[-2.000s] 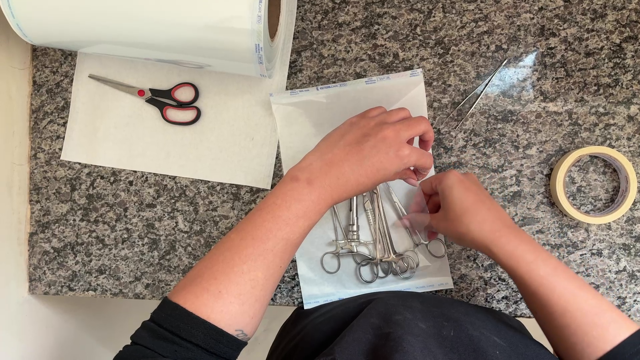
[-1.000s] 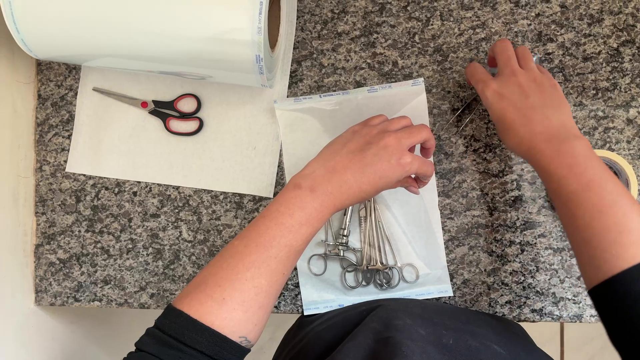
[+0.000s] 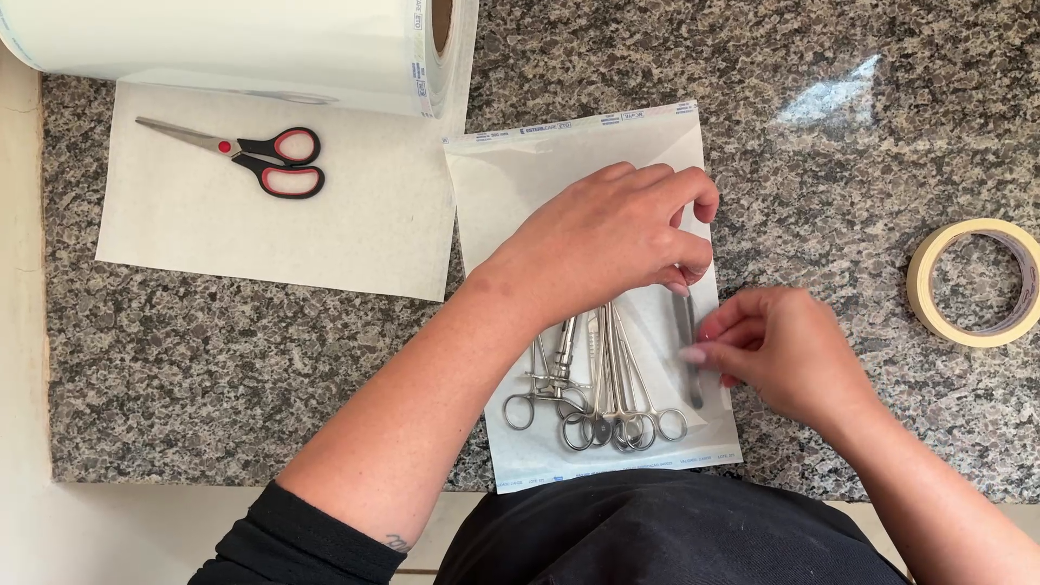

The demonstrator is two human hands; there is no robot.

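A sterilization pouch (image 3: 520, 195) lies on the granite counter against my dark clothing. On its lower half rest several ring-handled steel instruments (image 3: 626, 390) and a metal syringe-like instrument (image 3: 564, 349), their upper parts hidden under my left hand (image 3: 626, 227). That hand is bent over the pouch's right side, its fingertips at the upper end of steel tweezers (image 3: 691, 357); whether it pinches the pouch edge is unclear. My right hand (image 3: 772, 349) is at the pouch's right edge, thumb and fingers on the tweezers, which are slightly blurred.
A large roll of pouch material (image 3: 219, 49) stands at the upper left, its loose sheet (image 3: 374, 219) spread on the counter. Scissors with black and red handles (image 3: 292, 162) lie on that sheet. A roll of masking tape (image 3: 975, 325) lies at the far right.
My right hand went from the instruments to the tweezers on the counter at the upper right, then came back to the pouch with them. My left hand has stayed over the pouch.
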